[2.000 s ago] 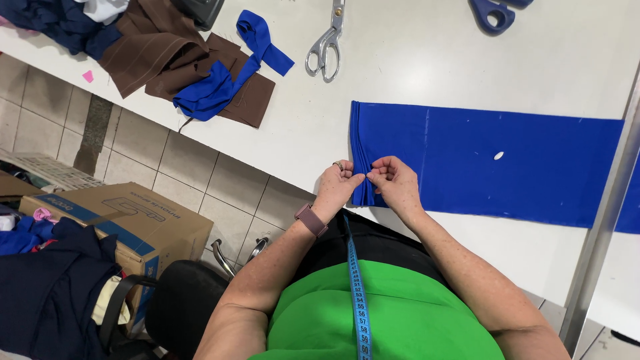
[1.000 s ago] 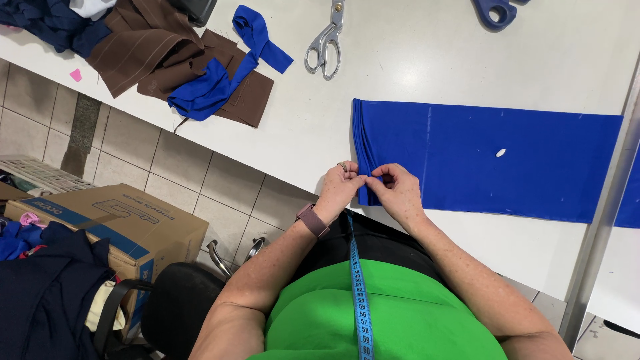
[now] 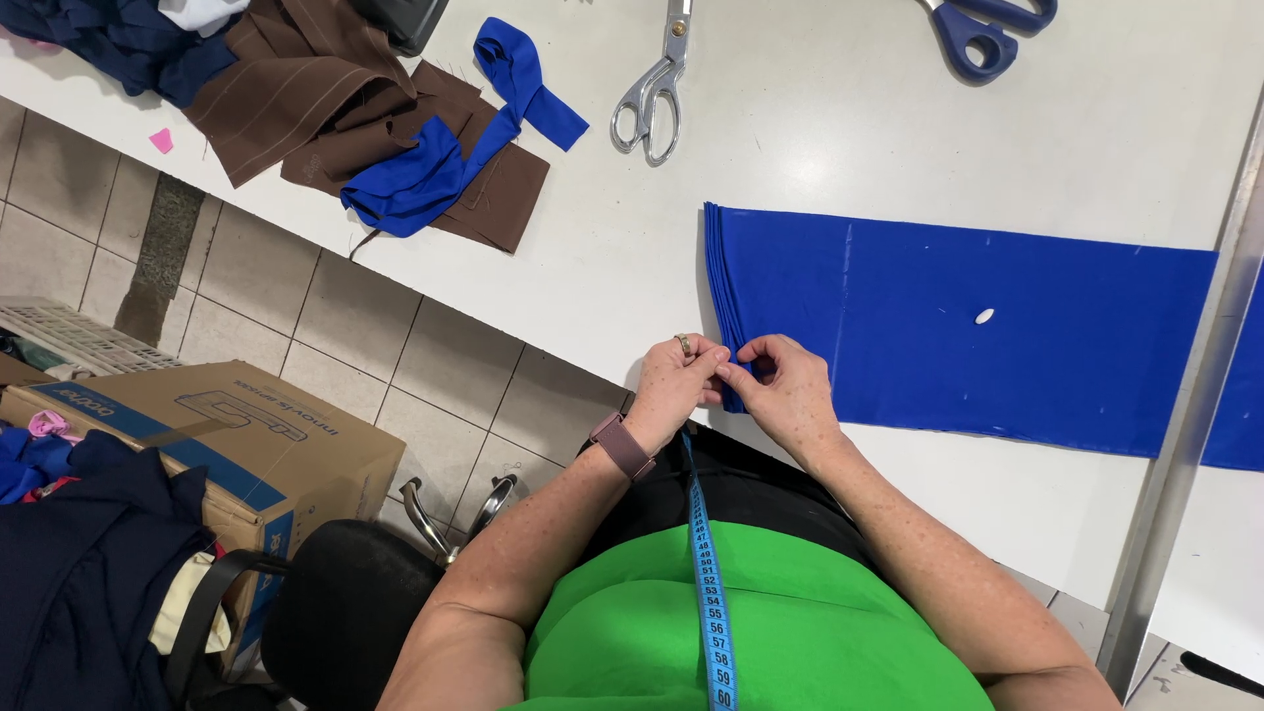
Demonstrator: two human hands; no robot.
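Note:
Several layers of blue fabric point(image 3: 928, 326) lie stacked on the white table, their near-left edges slightly fanned. My left hand point(image 3: 681, 380) pinches the layers at the lower left corner of the stack; it wears a ring and a mauve wristband. Close against it, my right hand point(image 3: 790, 395) has thumb and index finger at the same edge, the fingertips of both hands almost touching. A small white oval piece point(image 3: 985, 316) rests on the fabric. Faint chalk lines mark its top layer. A blue tape measure point(image 3: 709, 592) hangs down over the green shirt.
Silver fabric shears point(image 3: 654, 104) and blue-handled scissors point(image 3: 973, 44) lie at the back. Brown fabric pieces point(image 3: 316, 89) with a blue strip point(image 3: 420, 183) lie at the left. A metal bar point(image 3: 1185, 415) crosses the right side. A cardboard box point(image 3: 296, 425) and black chair point(image 3: 341, 602) stand below the table.

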